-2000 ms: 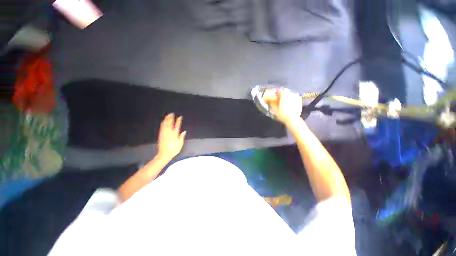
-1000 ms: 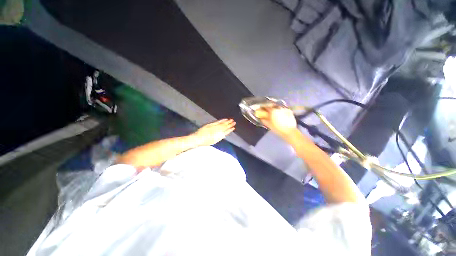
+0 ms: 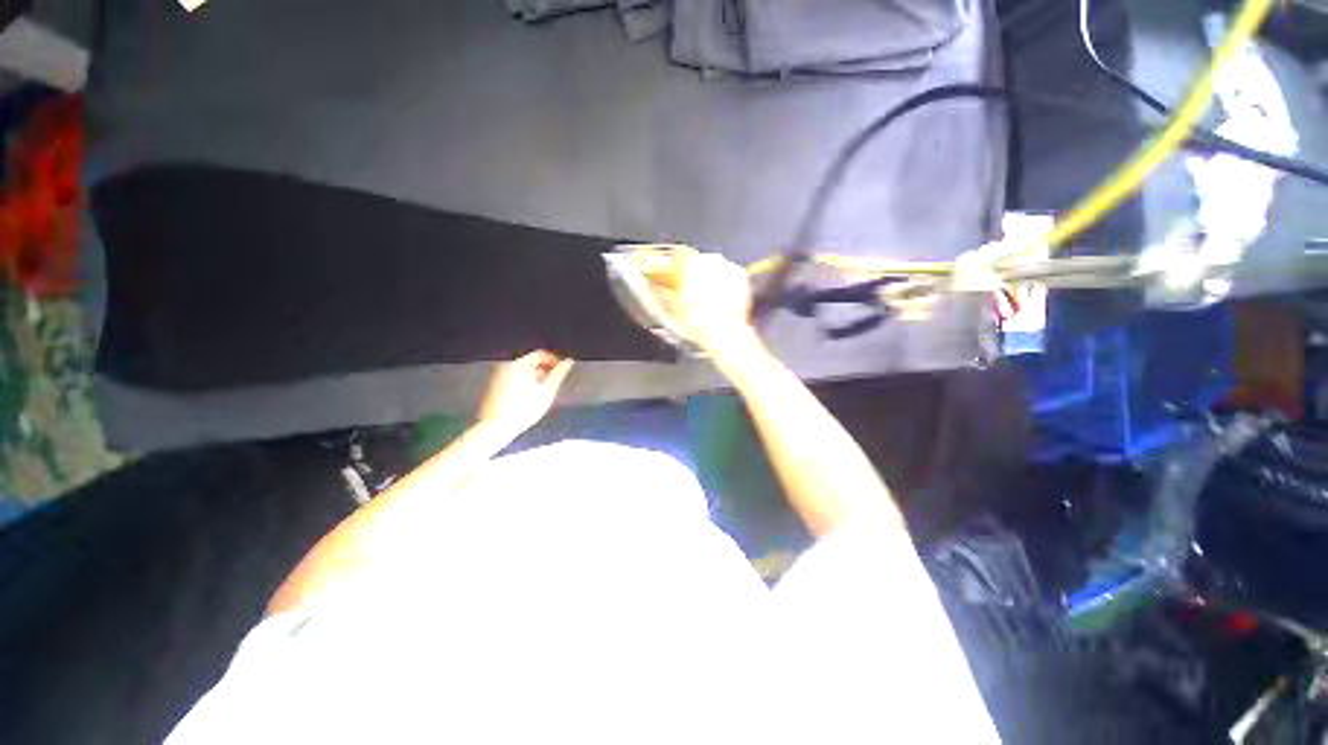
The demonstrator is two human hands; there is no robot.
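Note:
Black trousers (image 3: 321,277) lie lengthwise on the grey table cover (image 3: 481,131), wide end at the left and narrow part at the right. My right hand (image 3: 704,299) grips the steam iron (image 3: 638,290), whose silver pointed body rests on the narrow part of the trousers. My left hand (image 3: 526,389) is at the near edge of the black cloth with its fingers bent together. Whether the fingertips pinch the cloth is too blurred to tell. The yellow steam hose (image 3: 1151,153) and a black cable (image 3: 859,131) run right from the iron.
Grey folded garments (image 3: 816,32) lie at the table's far side. A red bag (image 3: 41,189) is at the left end. A small card (image 3: 1024,313) sits at the right end. Blue crates (image 3: 1114,379) and shiny clear plastic wrap (image 3: 1209,466) are on the right.
The view has turned back along the table. My right hand and the iron sit further left along the cloth than two seconds ago. My left hand's fingers have bent from spread.

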